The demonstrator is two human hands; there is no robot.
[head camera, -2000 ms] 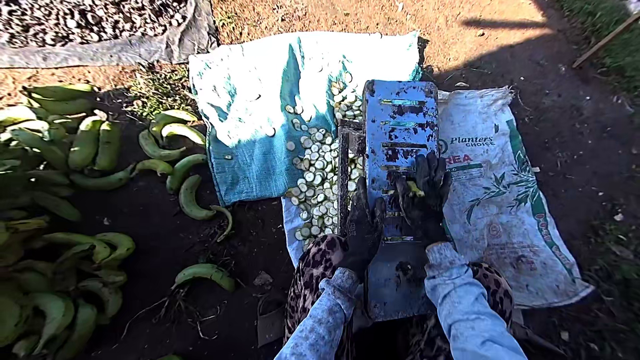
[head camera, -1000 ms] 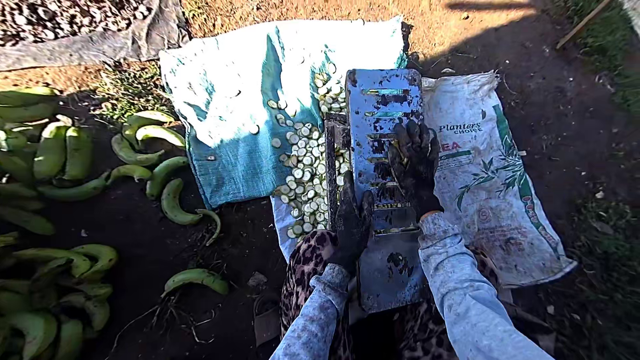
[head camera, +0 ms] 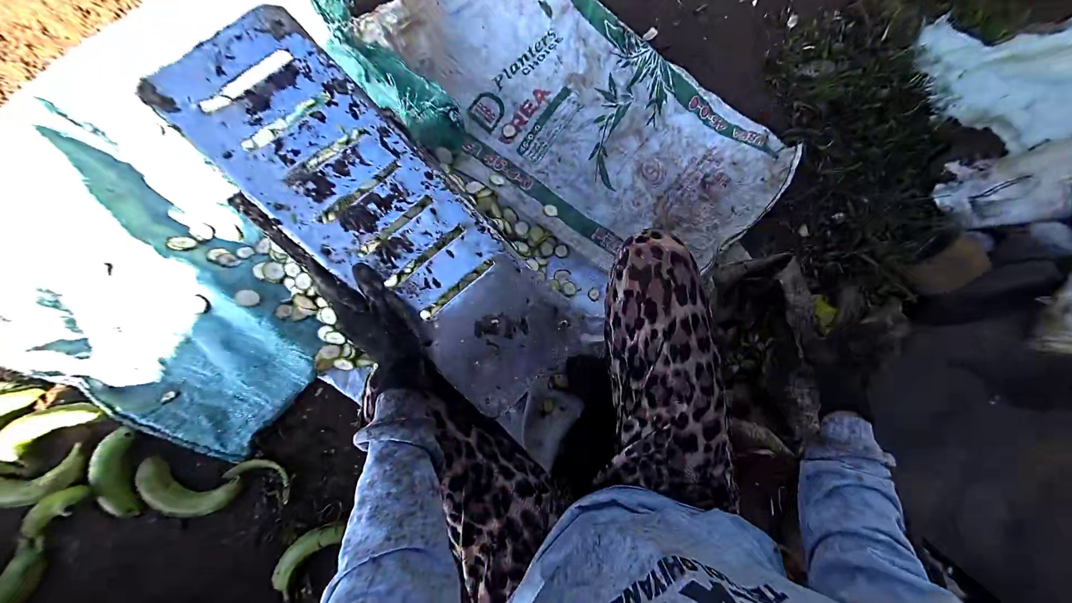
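A long metal slicer board (head camera: 335,184) with several crosswise slots and dark stains leans from my lap toward the upper left. Along its left edge lies my left hand (head camera: 385,327), in a dark glove, with the edge between its fingers. My right forearm reaches out to the right of my knee; my right hand is lost in deep shadow past the cuff, and what it touches cannot be told. Pale round slices (head camera: 293,280) lie left of the board, and more green-edged slices (head camera: 528,230) lie to its right. No fruit shows on the slots.
A teal woven sheet (head camera: 243,360) lies under the board at left, with a printed white sack (head camera: 636,142) at upper right. Unpeeled green bananas (head camera: 180,490) rest on dark soil at lower left. Pale sheeting (head camera: 1005,92) and grass (head camera: 863,142) are at far right.
My right hand has left the board's slots, and my right arm now reaches out to the right. My left hand stays at the board's left edge. The view has turned to the right.
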